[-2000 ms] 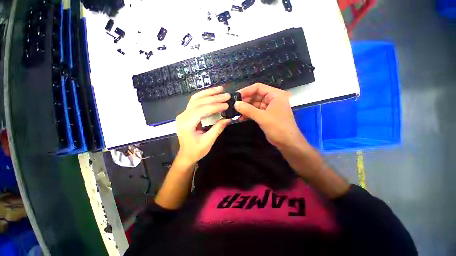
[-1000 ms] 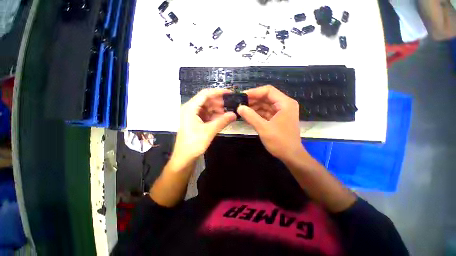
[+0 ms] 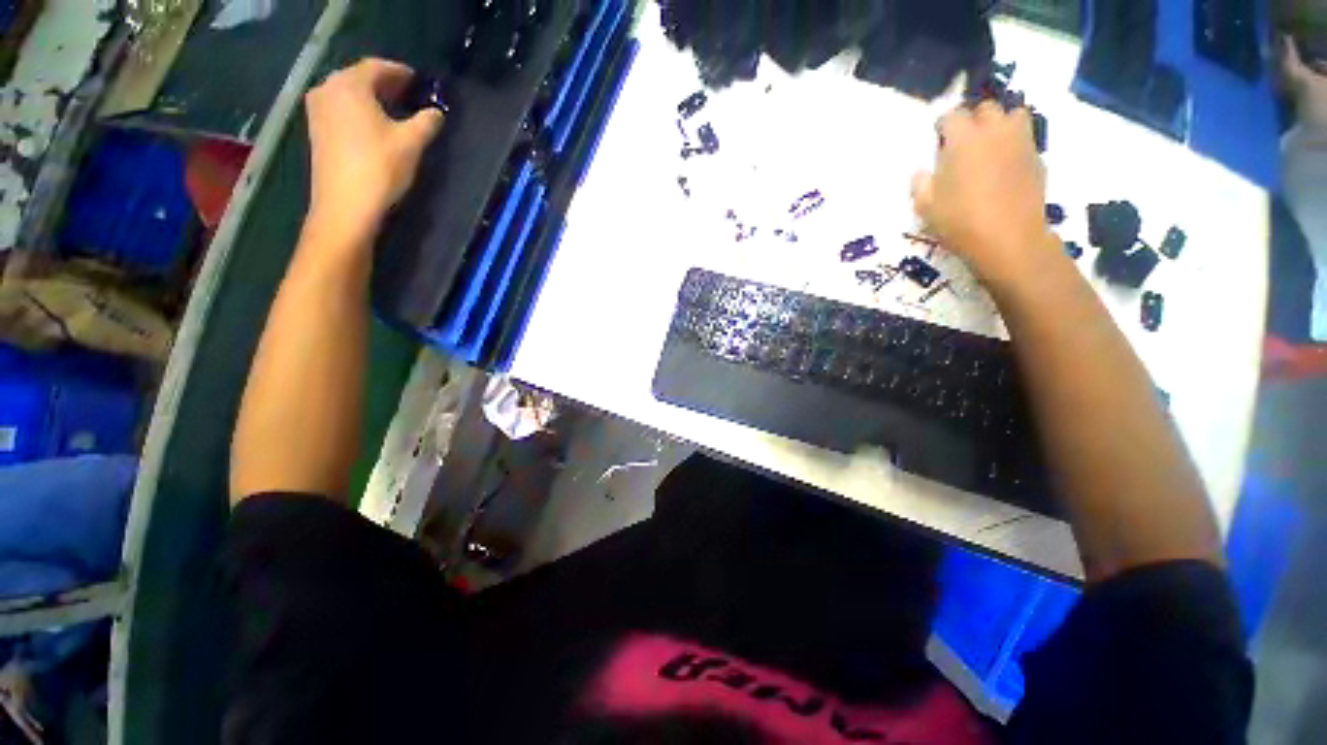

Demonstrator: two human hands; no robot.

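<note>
My left hand is over the stacked trays at the left, with a small black assembly showing between thumb and fingertips. My right hand reaches to the far part of the white table, its fingertips down at black pieces beside the heap of black housings; whether it grips one is hidden. The black parts tray lies near the table's front edge, with shiny pieces in its left pockets; my right forearm covers its right part.
Small black inserts and tiny loose pieces are scattered on the white table. A small black cluster lies at right. A blue tray stands far right. A dark green conveyor runs along the left. Another person's arm shows at the right edge.
My hands were together on the black assembly before the body. They have parted: the left went to the stacked trays, the right to the heap. The view has turned and shifted.
</note>
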